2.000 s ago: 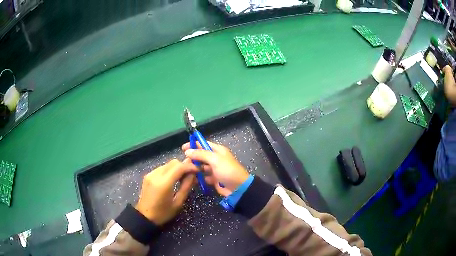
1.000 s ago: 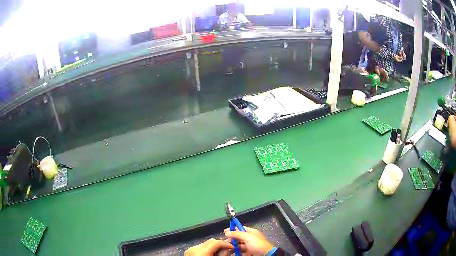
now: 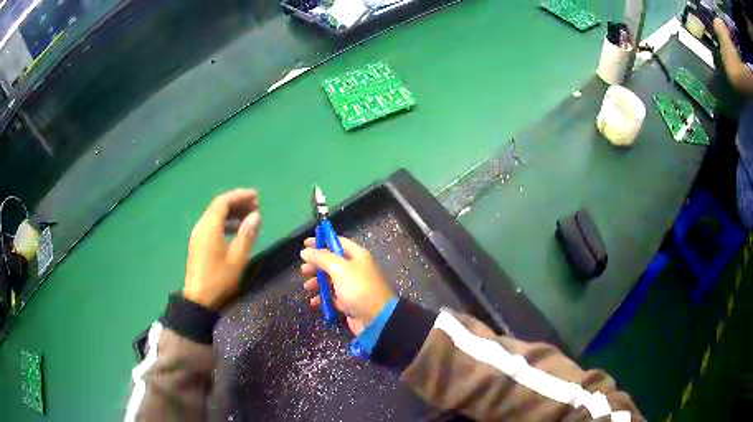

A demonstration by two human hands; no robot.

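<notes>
My right hand [image 3: 355, 282] holds the flush cutters [image 3: 326, 247] by their blue handles over the black tray [image 3: 462, 272]. The metal jaws point away from me, beyond the fingers. A blue band is on my right wrist. My left hand [image 3: 219, 251] is empty and raised above the tray's left part, its thumb and fingers apart and curved. Tiny bright clippings lie scattered in the tray. A PCB panel [image 3: 367, 95] lies flat on the green surface beyond the tray, touched by neither hand.
More PCB panels lie at the far right [image 3: 570, 13], right edge and lower left [image 3: 32, 381]. A dark case [image 3: 581, 243], a cream-white tub [image 3: 621, 116] and a white tool cup [image 3: 615, 59] stand right of the tray. A person's arm [image 3: 731, 53] shows at upper right.
My left hand has come away from the cutters and my right hand, moving left with fingers apart. The view has tilted down again. The PCB panel beyond the tray appears nearer and further left.
</notes>
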